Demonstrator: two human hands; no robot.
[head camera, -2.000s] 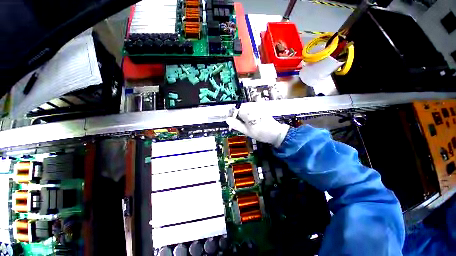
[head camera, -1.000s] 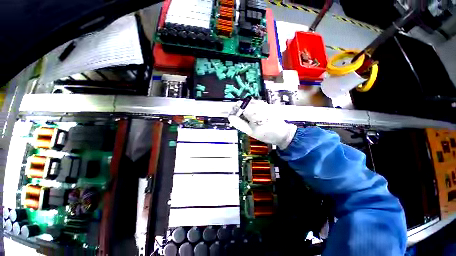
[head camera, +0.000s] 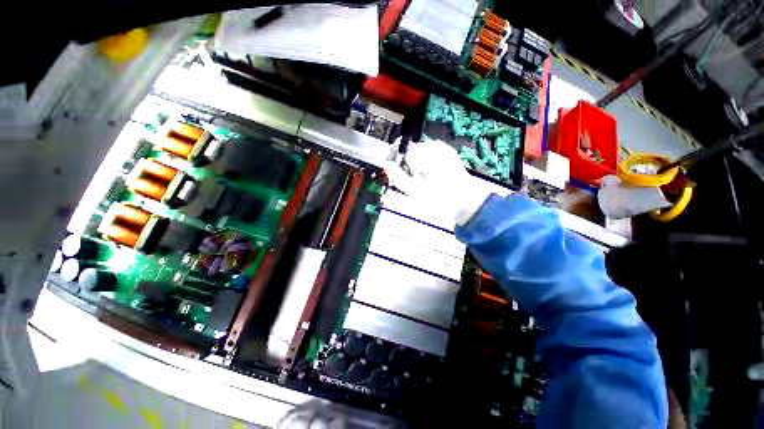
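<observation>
My right hand (head camera: 431, 178), in a white glove and blue sleeve, is over the conveyor rail and the top edge of the middle power circuit board. Its fingers point left and look bent; glare hides whether they hold anything. The board's white blocks (head camera: 410, 272) lie below the hand, with dark round capacitors (head camera: 360, 356) nearer me. The sleeve hides part of its right side. A pale rounded shape at the bottom edge looks like my left hand (head camera: 312, 416) in a glove, cut off and blurred.
Another circuit board (head camera: 188, 226) lies left, beyond red-brown carrier bars (head camera: 270, 260). Beyond the rail (head camera: 335, 138) are a black tray of small green pieces (head camera: 473, 134), a third board (head camera: 503, 88), a red bin (head camera: 586, 138) and yellow tape rolls (head camera: 649, 167).
The view has turned and shifted left, showing more of the left board and the near rail. My right hand stays near the far rail. The dark-tipped thin item at its fingers no longer shows clearly.
</observation>
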